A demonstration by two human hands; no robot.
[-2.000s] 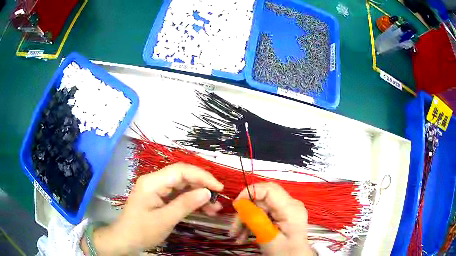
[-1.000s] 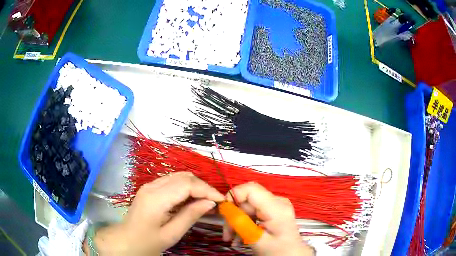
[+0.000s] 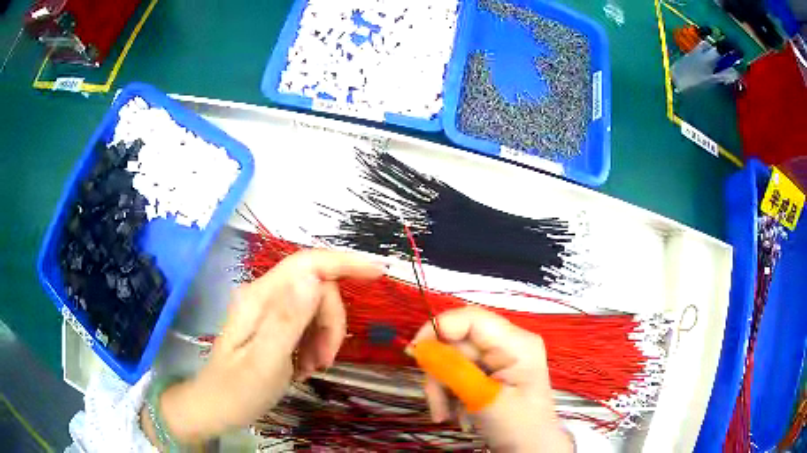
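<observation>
My right hand (image 3: 487,367) holds an orange-handled tool (image 3: 456,373), with a red wire (image 3: 414,248) and a dark wire rising from its fingers. A small black housing (image 3: 382,334) shows, blurred, between my hands, over the red wires; what holds it is unclear. My left hand (image 3: 265,341) is empty, its fingers apart, left of the housing. Red wires (image 3: 575,354) lie across the white tray (image 3: 699,265), partly behind both hands. Black wires (image 3: 495,234) lie beyond them. Mixed red and black wires (image 3: 354,420) lie nearest me, partly covered.
A blue bin (image 3: 181,257) of black and white housings tilts on the tray's left edge. Paired blue bins (image 3: 449,88) beyond the tray hold white pieces and grey metal parts. A long blue bin (image 3: 730,354) with a yellow sign (image 3: 782,199) stands at right. Red boxes (image 3: 774,106) lie on the mat.
My left hand has come away from the tool tip to the left and its fingers have opened. The black housing now shows between the hands. My right hand has shifted slightly right with the tool.
</observation>
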